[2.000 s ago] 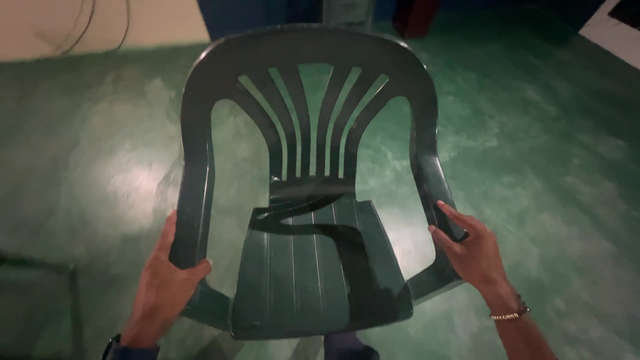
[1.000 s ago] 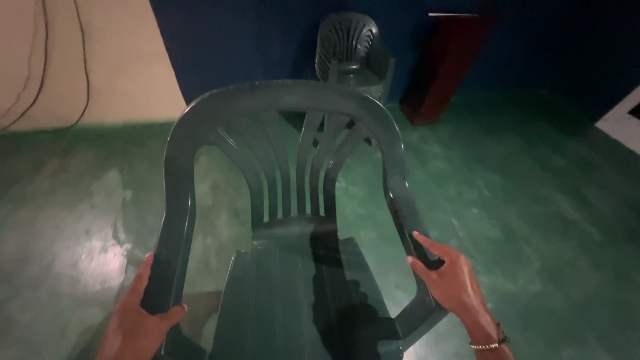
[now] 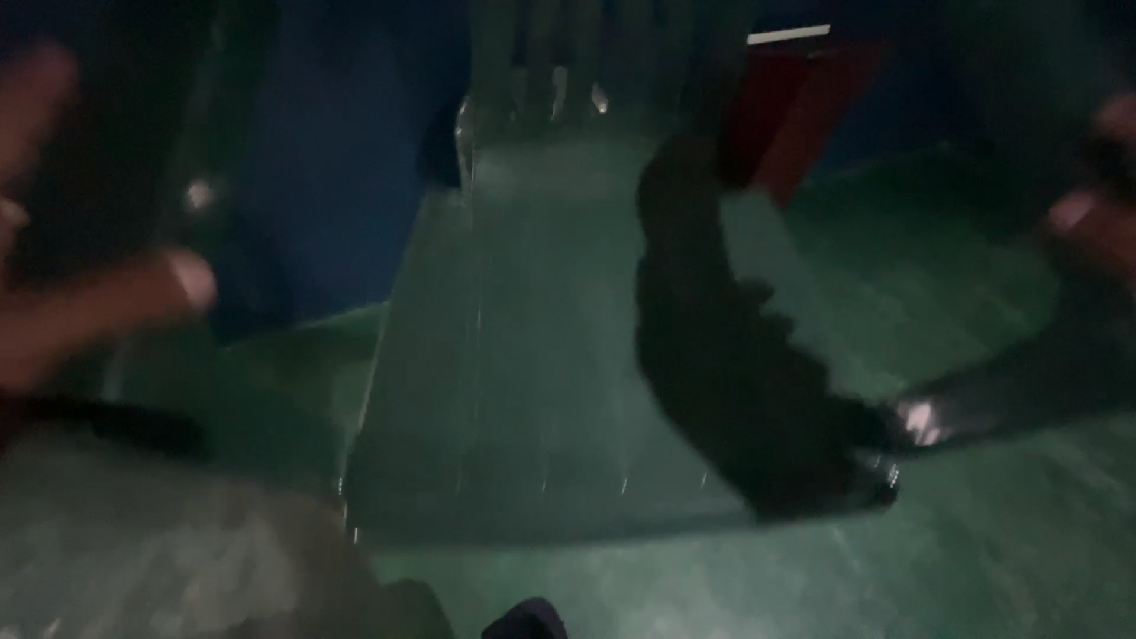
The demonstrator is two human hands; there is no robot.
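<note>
A dark green plastic armchair (image 3: 550,355) fills the middle of the dim, blurred head view, its slatted back cut off by the top edge and a dark shadow lying over the right of its seat. At the left edge, my left hand (image 3: 80,293) is on the chair's left arm, thumb pointing inward. My right hand (image 3: 1100,213) is partly cut off by the right edge, at the opposite arm of the chair, its fingers wrapped on the dark plastic. Blur hides the exact contact of both hands.
Beyond the chair a dark red upright object (image 3: 790,124) stands by a dark blue wall (image 3: 337,177). Green floor (image 3: 1003,515) shows around and below the chair. The tip of a dark shoe (image 3: 528,621) is at the bottom edge.
The chair now looms larger and higher before me, between my hands. The stacked chairs by the wall, visible one second ago, are hidden. The view has shifted.
</note>
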